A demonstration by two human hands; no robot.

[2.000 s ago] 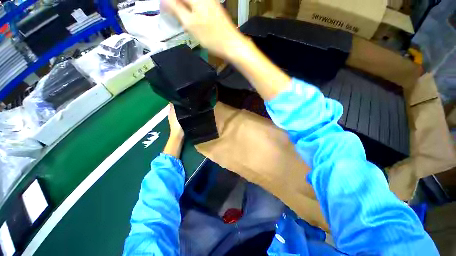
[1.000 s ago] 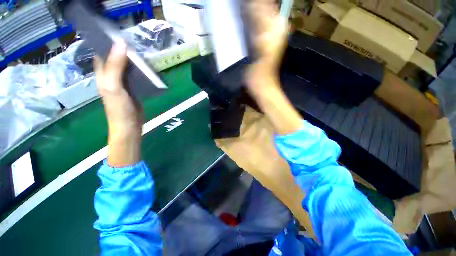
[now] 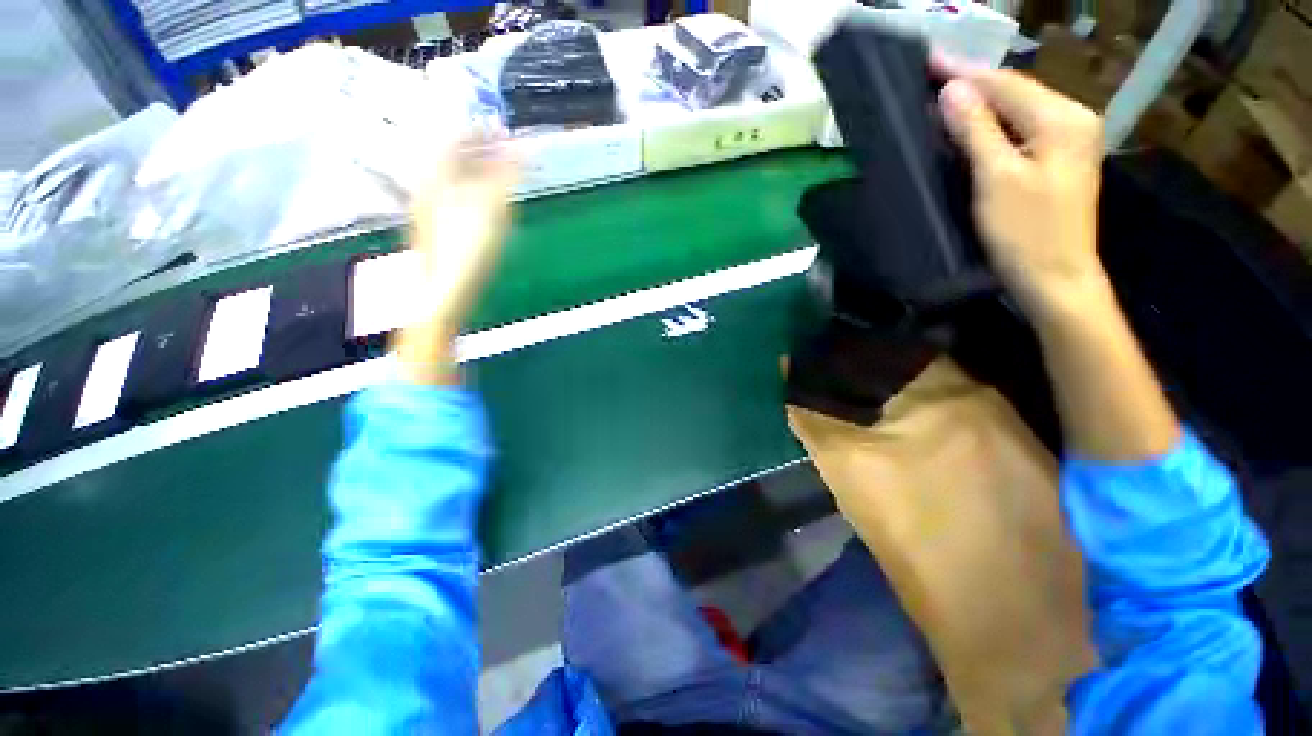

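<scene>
My right hand (image 3: 1029, 180) grips a black box half (image 3: 895, 151), tilted upright above the short box stack (image 3: 856, 367) at the belt's edge. My left hand (image 3: 458, 230) is blurred above the far side of the belt, beside the right end of the laid-out boxes (image 3: 307, 328). Its fingers are too blurred to tell whether they touch the last piece, which shows a white rectangle (image 3: 383, 295). The row alternates black and white faces along the far side of the pale strip.
The green conveyor belt (image 3: 619, 417) has small white pieces (image 3: 686, 319) on it. White bins (image 3: 576, 155) with plastic-bagged black parts stand behind. The brown carton flap (image 3: 950, 518) hangs toward my lap. Dark carton contents and brown cartons (image 3: 1209, 122) are at right.
The view has turned left, showing more of the row. The black-and-white piece seen in my left hand is no longer clearly in it. My right hand's piece now shows black, not white.
</scene>
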